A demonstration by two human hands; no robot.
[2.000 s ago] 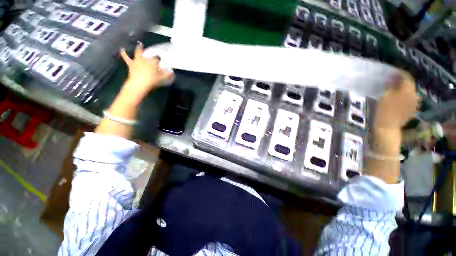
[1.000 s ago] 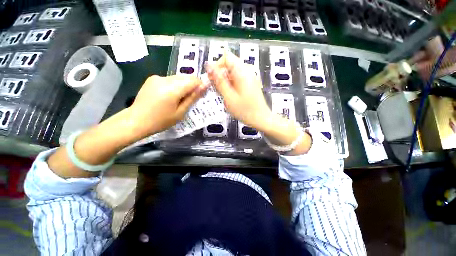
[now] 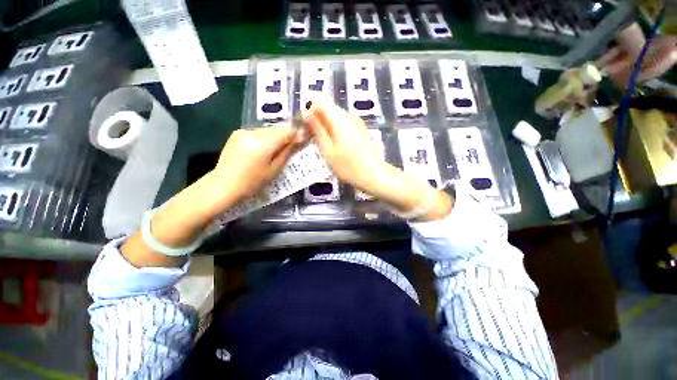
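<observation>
My left hand (image 3: 251, 165) is closed on the end of a white printed label strip (image 3: 301, 172), which hangs below the hand over the tray. My right hand (image 3: 347, 148) meets it at the fingertips above the blister tray (image 3: 495, 167); whether a label is between its fingers is too small to tell. The clear tray holds two rows of white devices (image 3: 454, 87) with dark oval windows. My hands and the strip hide part of the front row.
A label roll (image 3: 119, 130) lies left of the tray, with a printed strip (image 3: 172, 56) behind it. A tray stack (image 3: 52, 148) stands at left. Filled trays (image 3: 369, 22) lie on the green conveyor. A grey-white object (image 3: 527, 133), white card (image 3: 551, 182) and cream bottle (image 3: 568, 93) are at right.
The stretched white strip from two seconds ago is no longer held out between my hands. My hands came together over the tray and stay close since one second ago. The view has shifted slightly.
</observation>
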